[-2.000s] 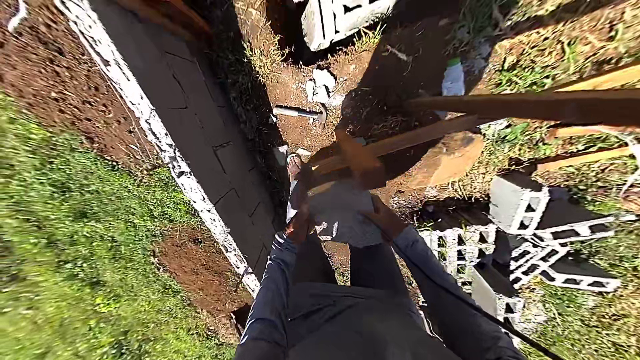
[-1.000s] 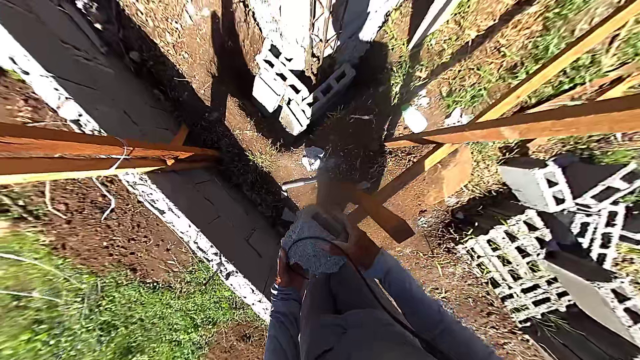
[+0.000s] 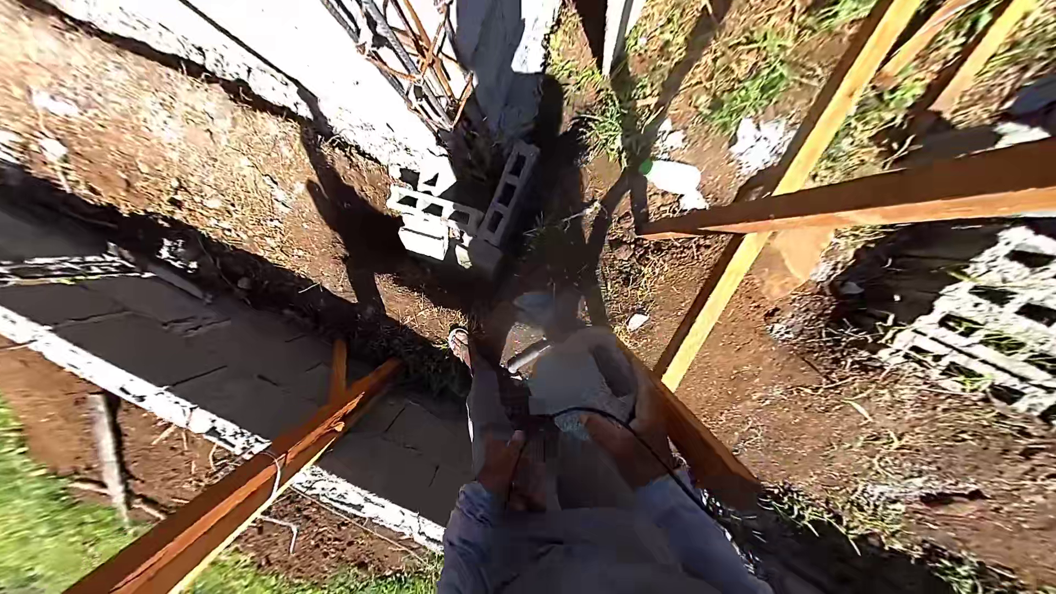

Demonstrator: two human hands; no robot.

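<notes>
A grey piece of concrete block [image 3: 577, 375] is held low in front of my body, its outline partly blurred. My right hand [image 3: 623, 441] grips its right and near side, with a thin black cord crossing over that hand. At the block's lower left is my left hand [image 3: 503, 466], fingers bent; whether it touches the block is not clear from this blurred view. Beyond the block, a tool's light handle [image 3: 528, 355] lies on the ground by my foot, its head hidden.
A low block wall [image 3: 247, 363] runs along the left, with a wooden post [image 3: 272, 470] crossing it. Ahead lie hollow concrete blocks [image 3: 441, 210] near upright rebar [image 3: 412, 62]. Wooden beams [image 3: 874, 194] slant in from the right, near a plastic bottle [image 3: 672, 176] and stacked blocks [image 3: 990, 322].
The view has swung and moved forward, bringing the rebar and the blocks ahead nearer. Both hands held the concrete piece earlier; my left hand now sits lower at its left side.
</notes>
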